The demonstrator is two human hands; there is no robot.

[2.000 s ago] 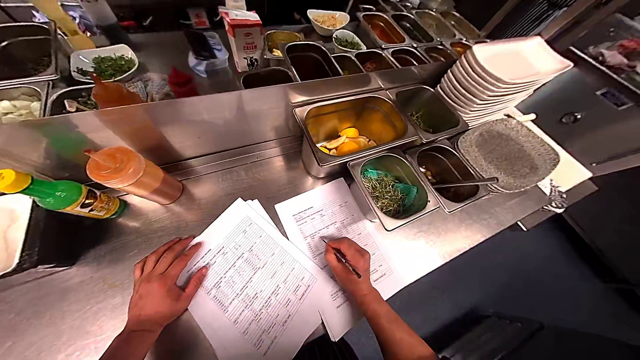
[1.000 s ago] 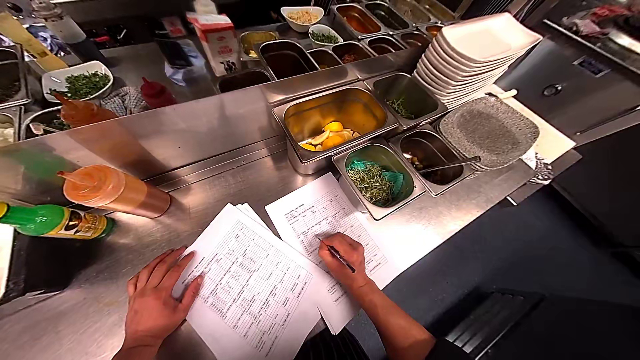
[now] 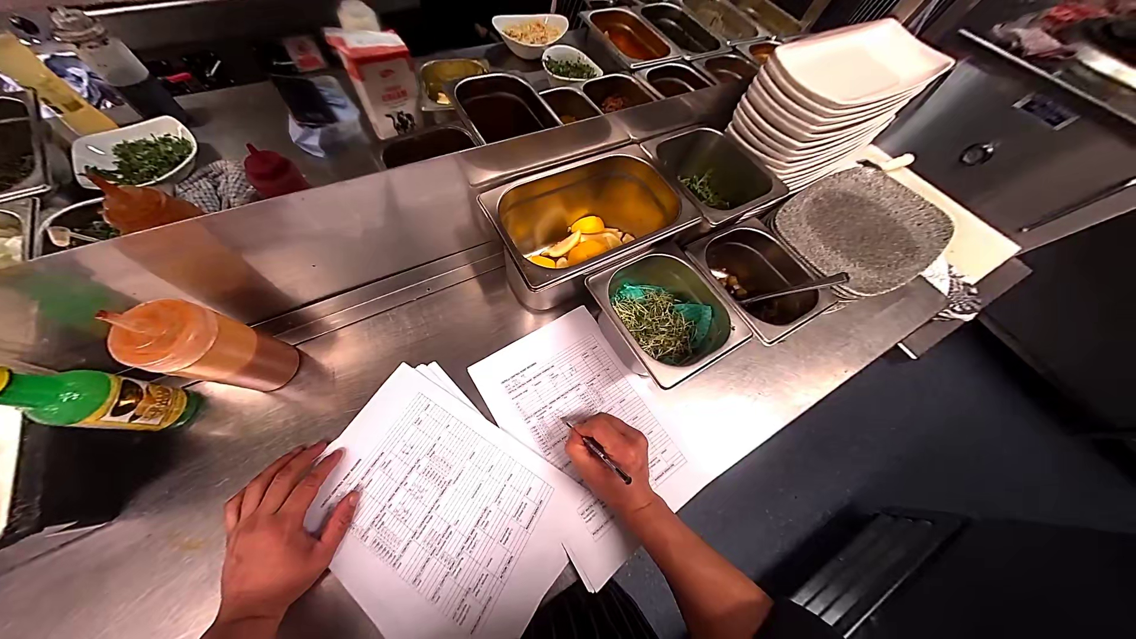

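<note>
My right hand [image 3: 612, 461] grips a dark pen [image 3: 600, 452], its tip on a printed form [image 3: 532, 377] with a table of small cells. Spread flat, my left hand [image 3: 280, 524] rests with its fingertips on the left edge of a stack of printed sheets [image 3: 444, 515]. That stack partly overlaps the form on the right. Just beyond the form stands a steel container of sprouts [image 3: 661, 324] with a green cloth or wrap in it. Behind it, a larger steel pan [image 3: 590, 191] holds lemon pieces.
An orange squeeze bottle [image 3: 204, 344] and a green bottle [image 3: 98, 399] are at left. A spoon rests in a small steel container [image 3: 763, 266]. Stacked white plates [image 3: 825, 98] and a grey speckled plate [image 3: 865, 226] stand at right. A raised steel ledge [image 3: 373, 213] runs behind.
The pen hand stays at the right-hand form, and my left hand stays at the left edge of the stack. The view has shifted somewhat.
</note>
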